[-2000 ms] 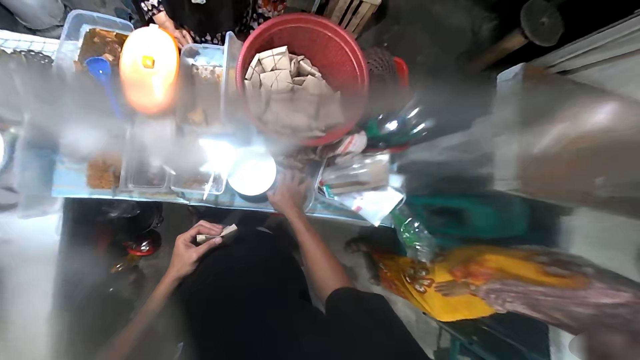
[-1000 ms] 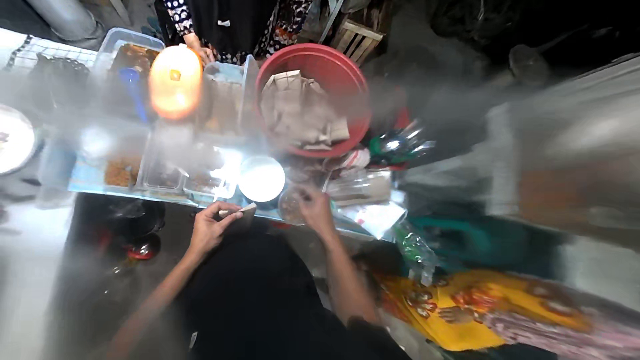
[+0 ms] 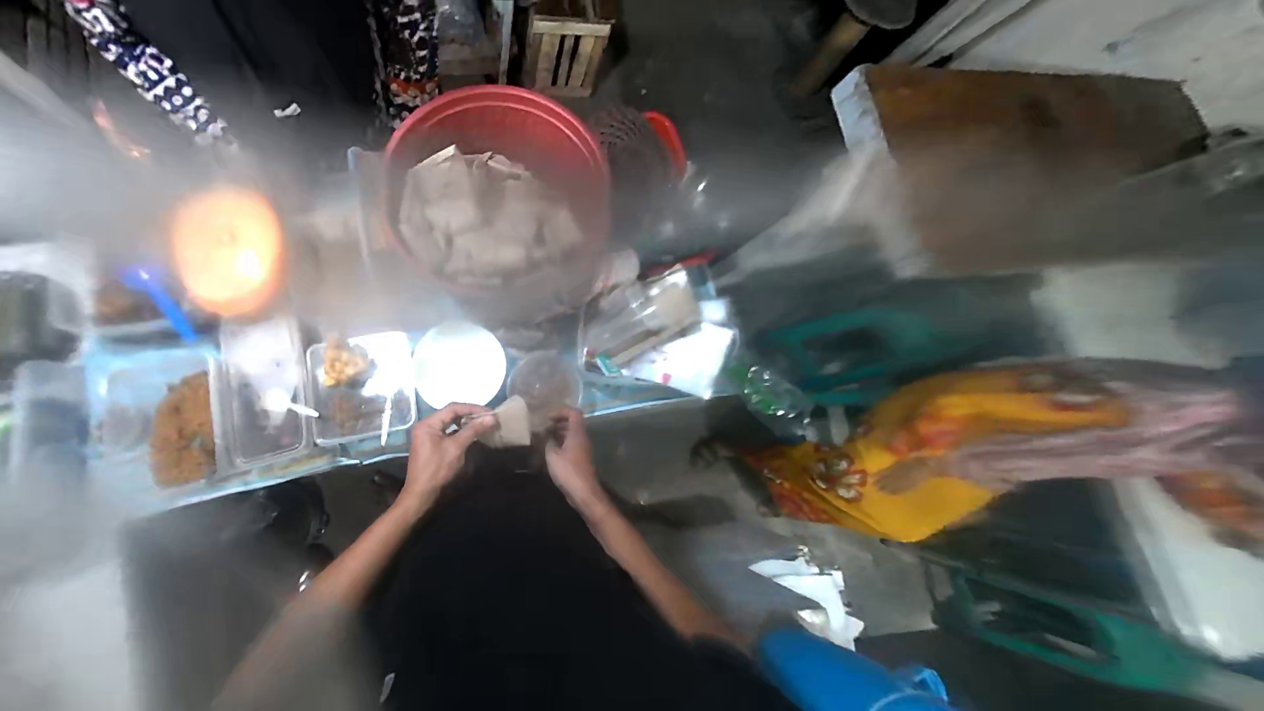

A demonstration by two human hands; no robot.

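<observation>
My left hand [image 3: 444, 449] holds a small folded piece of brown paper [image 3: 513, 423] between its fingertips, at the table's near edge. Just right of the paper is my right hand [image 3: 570, 444], its fingers curled near the rim of a round clear container [image 3: 545, 383]; whether it holds anything cannot be told. A bright white round bowl or plate [image 3: 459, 365] lies beyond my left hand. Behind it stands a red plastic basin [image 3: 600, 168] filled with folded brown paper packets [image 3: 484, 217]. Haze blurs part of the view.
Plastic boxes of food [image 3: 183, 425] line the table's left, near a glowing orange lamp [image 3: 227, 250] and a blue spoon [image 3: 163, 301]. A clear box with packaging [image 3: 652, 326] stands right of the basin. A person in yellow patterned clothing [image 3: 913, 494] is at right, another in black across the table.
My right hand has come away from the far side of the round containers toward my left hand. The brown paper now shows between the two hands.
</observation>
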